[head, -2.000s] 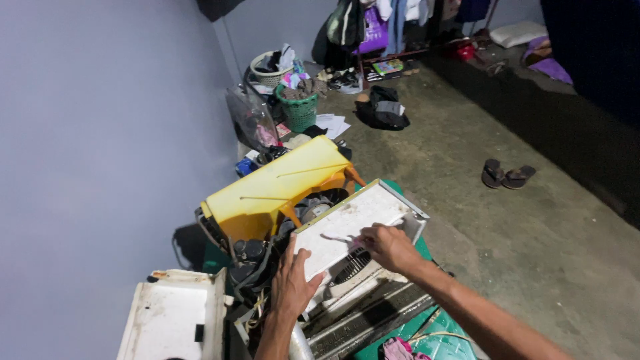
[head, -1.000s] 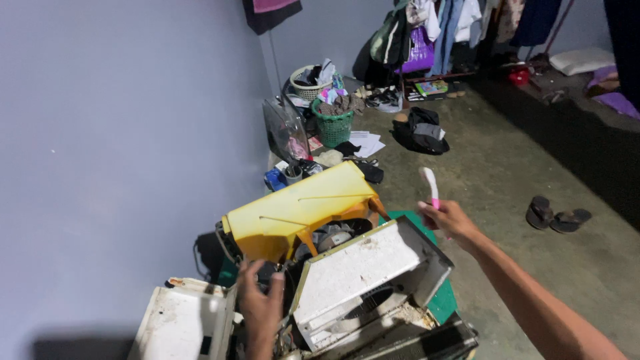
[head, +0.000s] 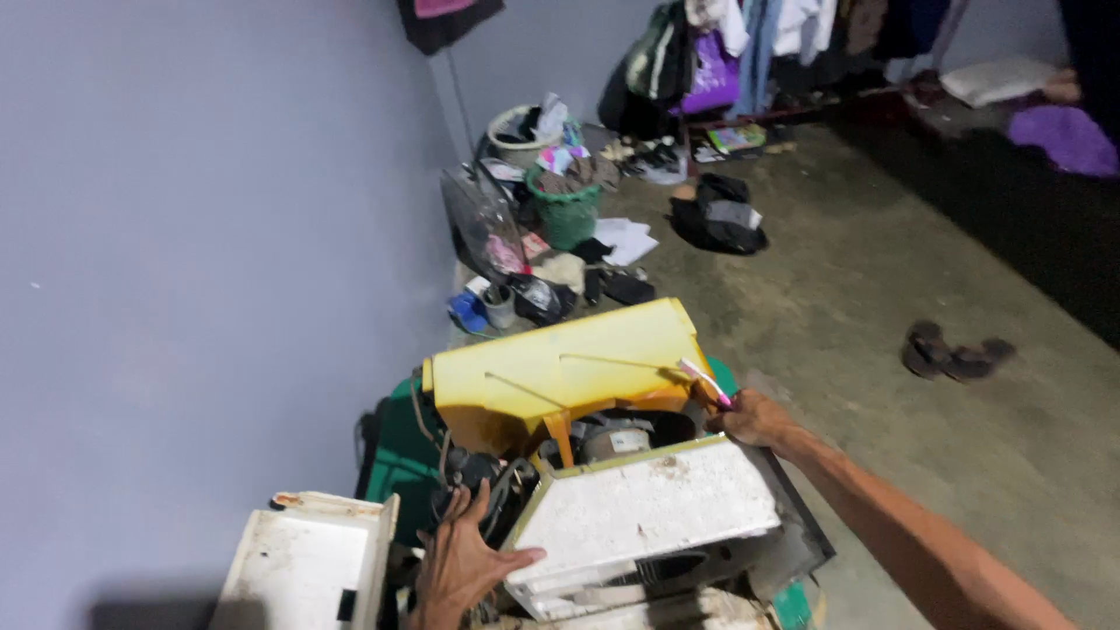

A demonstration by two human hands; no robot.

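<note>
In the head view my right hand (head: 751,418) holds a pink-and-white toothbrush (head: 707,381) by its pink end, at the far right corner of a dirty white appliance housing (head: 647,507). My left hand (head: 464,551) has its fingers spread, with the thumb at the housing's left edge and the fingertips by dark tubes and parts (head: 477,477). Behind the housing leans a yellow panel (head: 560,359) with orange legs. Between them sits a round grey part, perhaps a motor (head: 617,442). A second white casing (head: 297,560) lies at the lower left.
A green surface (head: 402,472) lies beneath the parts, beside the grey wall (head: 219,262). On the concrete floor are a green basket (head: 567,214) of cloth, papers (head: 625,241), a black bag (head: 717,219) and sandals (head: 954,352). Clothes (head: 761,52) hang at the back.
My right hand, raised to the right of the housing a second ago, is now down at its far corner with the toothbrush. My left hand has come down to the housing's left edge.
</note>
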